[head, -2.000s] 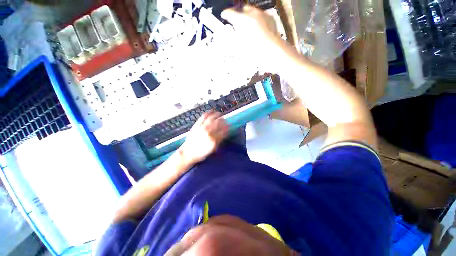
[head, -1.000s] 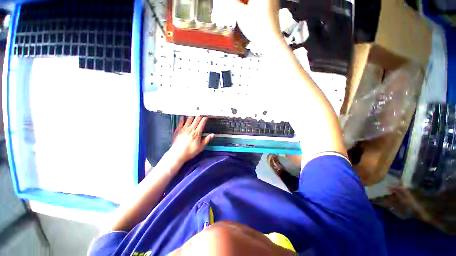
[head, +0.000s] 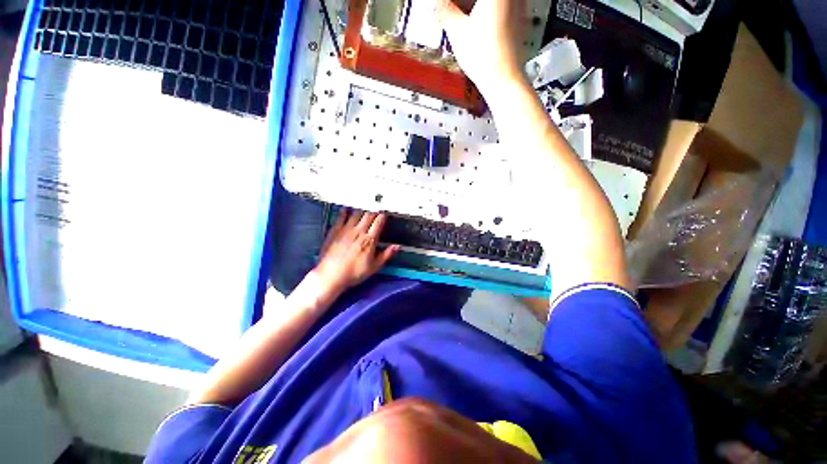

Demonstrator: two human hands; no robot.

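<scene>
The red-brown fixture (head: 413,76) with pale rounded pockets lies at the top of the perforated plate (head: 363,172), cut off by the frame's top edge. My right hand (head: 481,32) is over the fixture's right end, partly cut off. A white area lies at its fingers, but glare hides whether it holds anything. My left hand (head: 355,246) rests with spread fingers on the left end of the keyboard (head: 458,239), holding nothing. Two small black blocks (head: 428,150) sit side by side on the plate.
White pieces (head: 555,65) lie loosely on the left edge of the black mat (head: 626,91). An open carton (head: 676,163) with a clear plastic bag (head: 694,231) stands right. The blue tray (head: 263,199) on the left holds a white sheet (head: 150,199) and a black grid insert (head: 172,41).
My right hand has moved from the white pieces to the fixture. My left hand has moved to the keyboard's left end. The view has turned and shifted.
</scene>
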